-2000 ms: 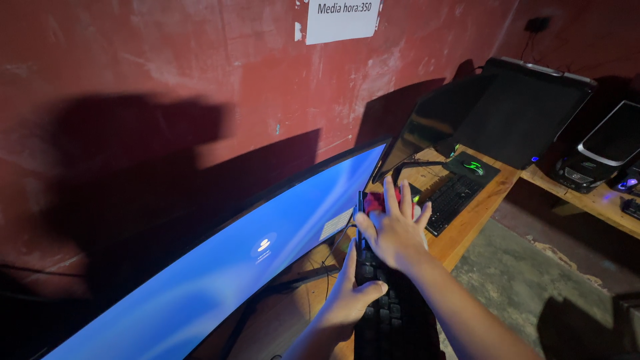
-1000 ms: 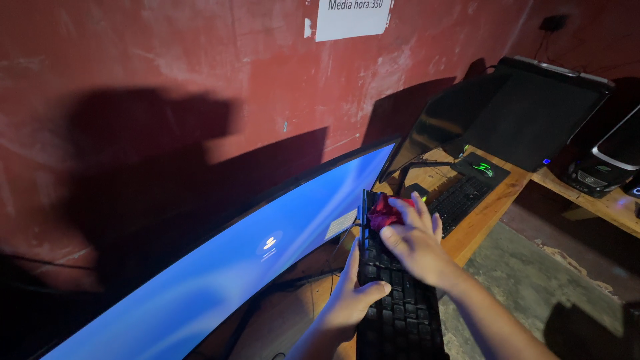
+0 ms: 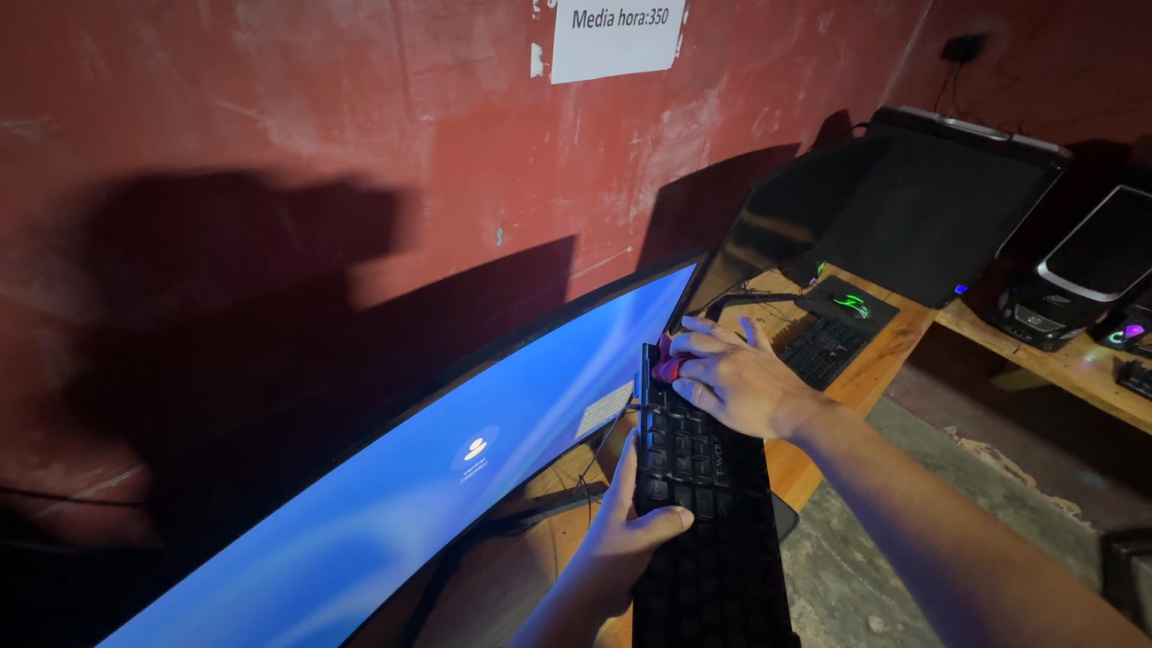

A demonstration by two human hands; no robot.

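A black computer keyboard (image 3: 697, 504) is held up on its length in front of a lit curved monitor (image 3: 387, 486). My left hand (image 3: 630, 535) grips its left edge, with the thumb over the keys and the fingers partly hidden behind. At the keyboard's far end, my right hand (image 3: 738, 373) presses a red cloth (image 3: 667, 362) against the keys and edge. Much of the cloth is hidden under the fingers.
Behind stand a dark monitor (image 3: 765, 234), a second keyboard (image 3: 823, 346) and a mouse with green light (image 3: 850, 304) on the wooden desk (image 3: 886, 346). A black computer tower (image 3: 1071, 279) stands at right. A printed sheet (image 3: 616, 40) hangs on the red wall.
My right hand with the red cloth has shifted over the far end of the keyboard, its fingers now nearer the top edge than one second ago. My left hand has kept its hold.
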